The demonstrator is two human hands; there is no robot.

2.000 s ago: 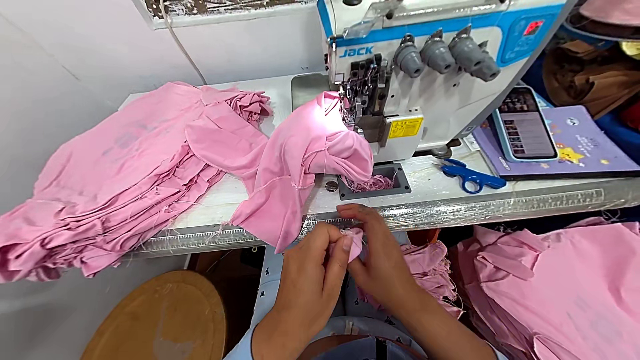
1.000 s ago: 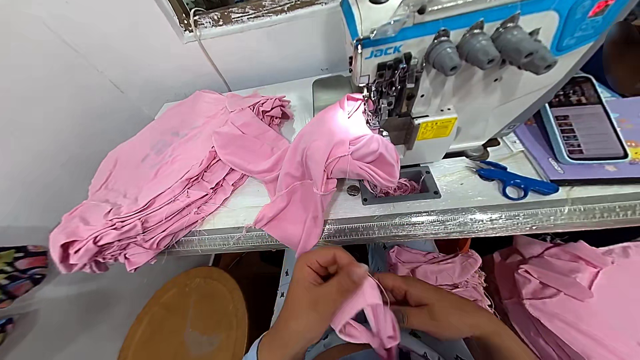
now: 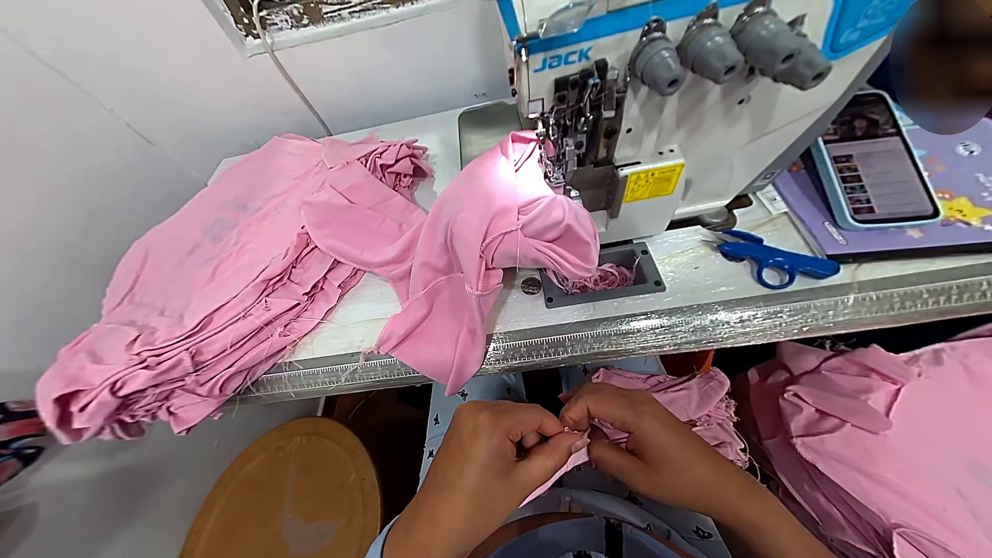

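Observation:
My left hand (image 3: 504, 457) and my right hand (image 3: 632, 438) meet above my lap, fingertips together, pinching the edge of a small pink fabric piece (image 3: 559, 470) that is mostly hidden. In front of them a pink garment (image 3: 457, 256) lies bunched under the presser-foot area of a Jack overlock sewing machine (image 3: 597, 132), lit by its lamp, one end hanging over the table edge. Left of it is a stack of pink fabric pieces (image 3: 209, 256). Blue thread snips (image 3: 775, 260) rest on the table at the right.
A phone (image 3: 876, 163) lies on a purple notebook (image 3: 814, 217). Thread scraps fill a recessed grey tray (image 3: 647, 283). Below the metal-edged table (image 3: 697, 325) are more pink pieces (image 3: 891, 434) at the right, and a round brown stool top (image 3: 287, 496) at the left.
The small pink piece hung as an open loop between my hands one second ago; now my fingertips are close together on its edge. The garment at the machine has stayed put.

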